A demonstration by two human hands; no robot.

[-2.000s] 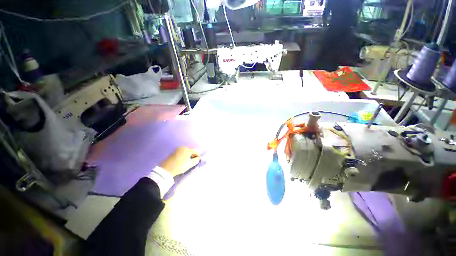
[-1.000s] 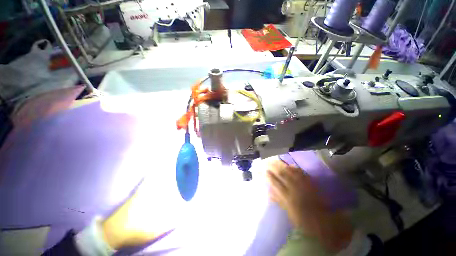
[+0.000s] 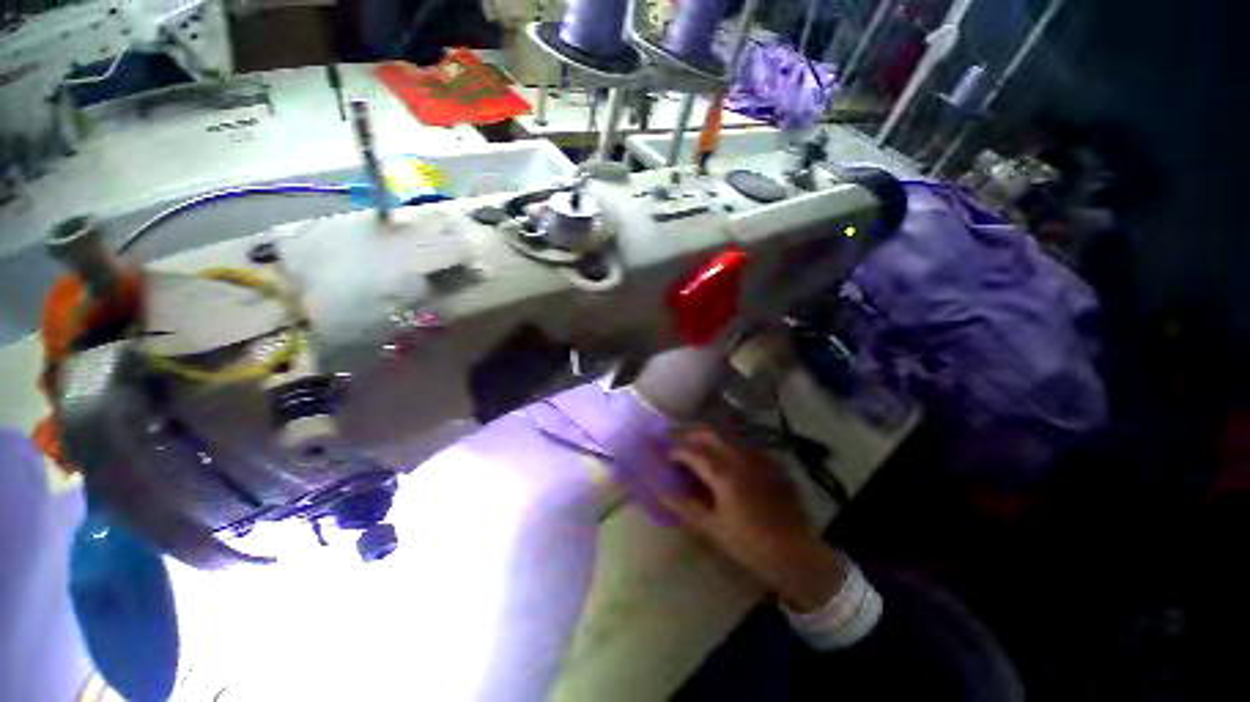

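My right hand [image 3: 754, 514], with a white cuff, is right of the sewing machine [image 3: 411, 316]. Its fingers are closed on a small purple cloth piece [image 3: 624, 436] beside the machine arm; the grip is slightly blurred. A larger purple cloth [image 3: 542, 597] lies below the machine head and fades to white under the lamp light. More purple cloth [image 3: 25, 549] shows at the left edge. The presser foot and needle are not clearly visible in the glare. My left hand is not in view.
The blue lamp housing [image 3: 124, 610] hangs at lower left, near the orange strip [image 3: 82, 322]. A large purple cloth heap [image 3: 973, 316] lies beyond the machine's right end. Purple thread cones [image 3: 594, 28] and a red sheet [image 3: 452, 88] are behind.
The view has swung right, so the machine appears further left. My right hand has moved from near the needle to the small purple piece. My left hand has left the picture.
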